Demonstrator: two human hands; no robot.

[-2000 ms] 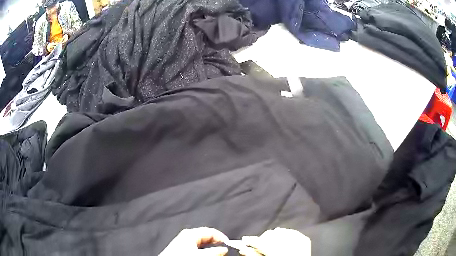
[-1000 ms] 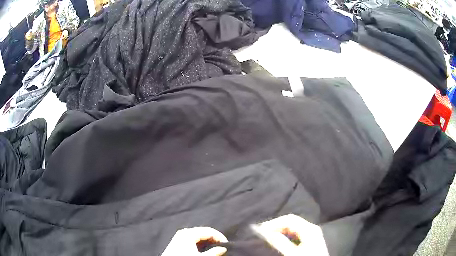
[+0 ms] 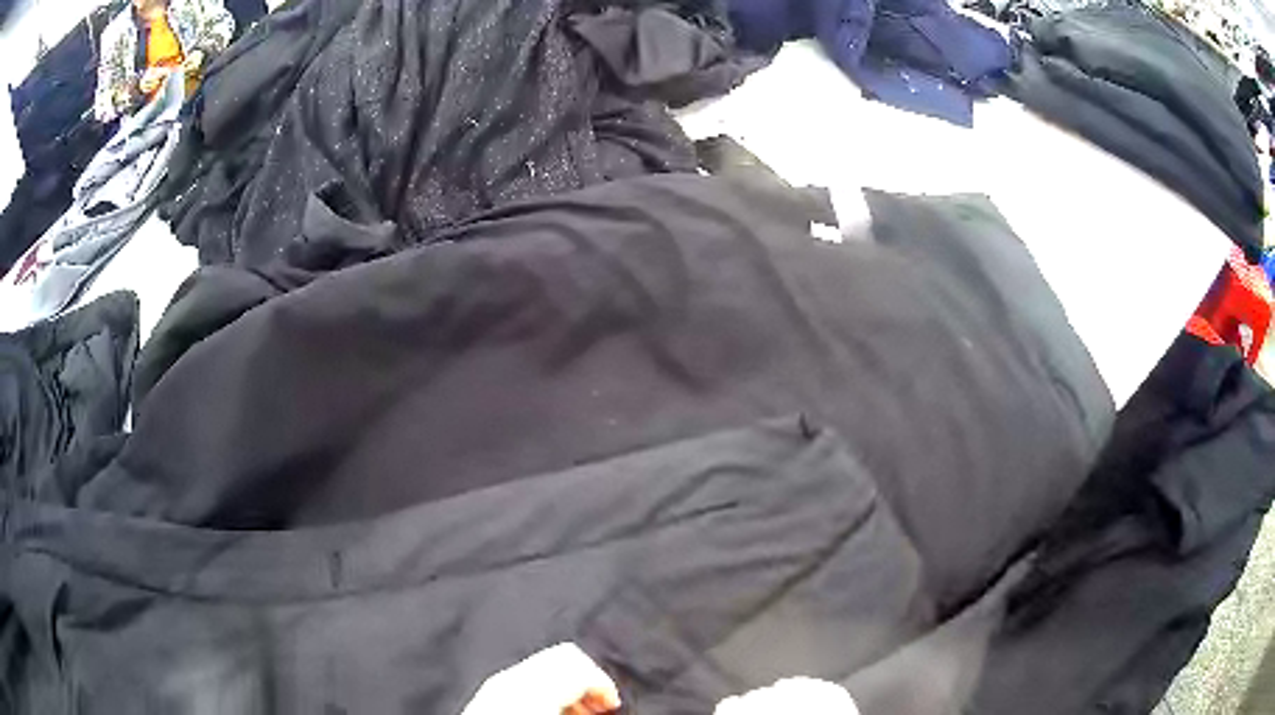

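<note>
A large black garment [image 3: 587, 363] lies spread across the table in front of me, with a long stitched band running along its near part. A small white label [image 3: 847, 212] shows near its far edge. My left hand [image 3: 545, 684] is at the bottom edge, overexposed and cut off, with its fingers closed on a raised fold of the black cloth. My right hand [image 3: 787, 698] is just right of it, mostly cut off by the bottom edge; its fingers and anything in them are hidden.
Speckled black garments [image 3: 420, 112] are heaped behind. Navy cloth [image 3: 916, 56] and folded black garments [image 3: 1140, 98] lie at the far side. A black garment [image 3: 1203, 461] hangs by a red stool [image 3: 1233, 305]. A person [image 3: 161, 56] stands far left near a grey garment [image 3: 105, 210].
The hands have moved lower, the right one mostly out of the picture. A fold of black cloth now stands up between them. The view has shifted slightly.
</note>
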